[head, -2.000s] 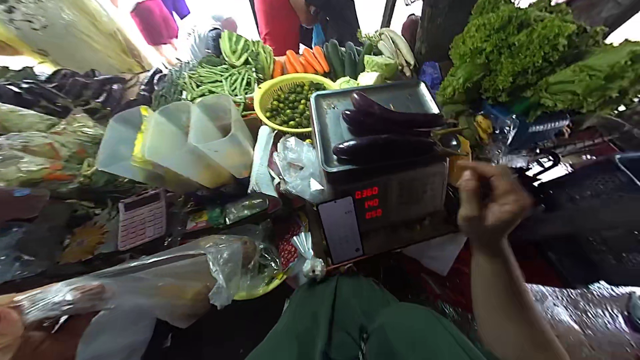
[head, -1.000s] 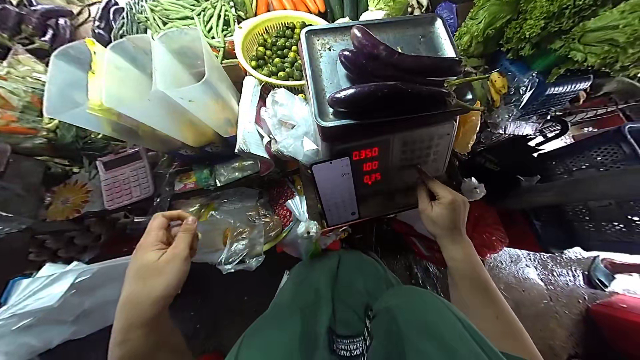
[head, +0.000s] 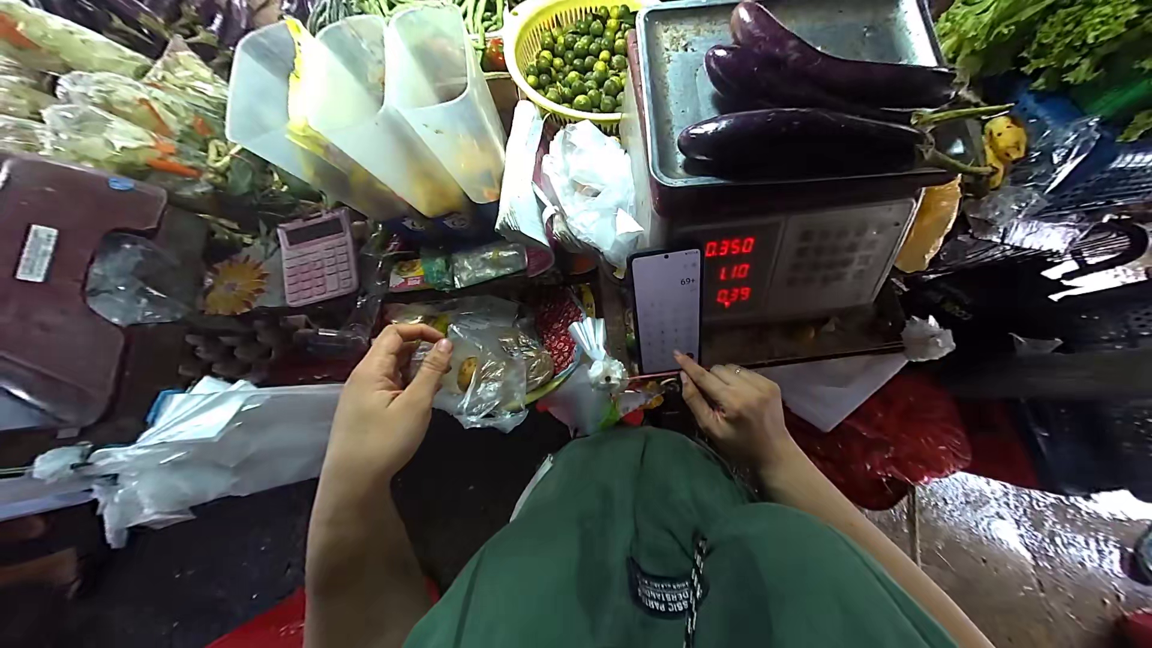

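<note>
My right hand [head: 733, 405] has its index fingertip on the lower screen of a smartphone [head: 667, 315], which shows a calculator and leans upright against a digital scale [head: 810, 261]. Several purple eggplants [head: 801, 139] lie on the scale's metal tray [head: 668, 99], above a lit red display. My left hand [head: 400, 373] is raised with fingers curled and thumb near the index finger, beside a clear plastic bag [head: 486, 360] with items inside; nothing shows in its grasp. A pink calculator [head: 318, 259] lies up and left of that hand. A knotted white plastic bag [head: 598, 364] stands beside the phone.
Clear plastic bins [head: 360, 117] and a yellow basket of small green citrus fruits [head: 531, 67] stand behind. Leafy greens [head: 1035, 45] are at the back right, wrapped vegetables [head: 108, 117] at the left. White plastic bags [head: 225, 441] lie at the lower left.
My right hand has moved from the scale's keypad down to the phone screen. The scale's lower two readings have changed. My left hand, absent from the earliest frame's middle, is now beside the clear bag.
</note>
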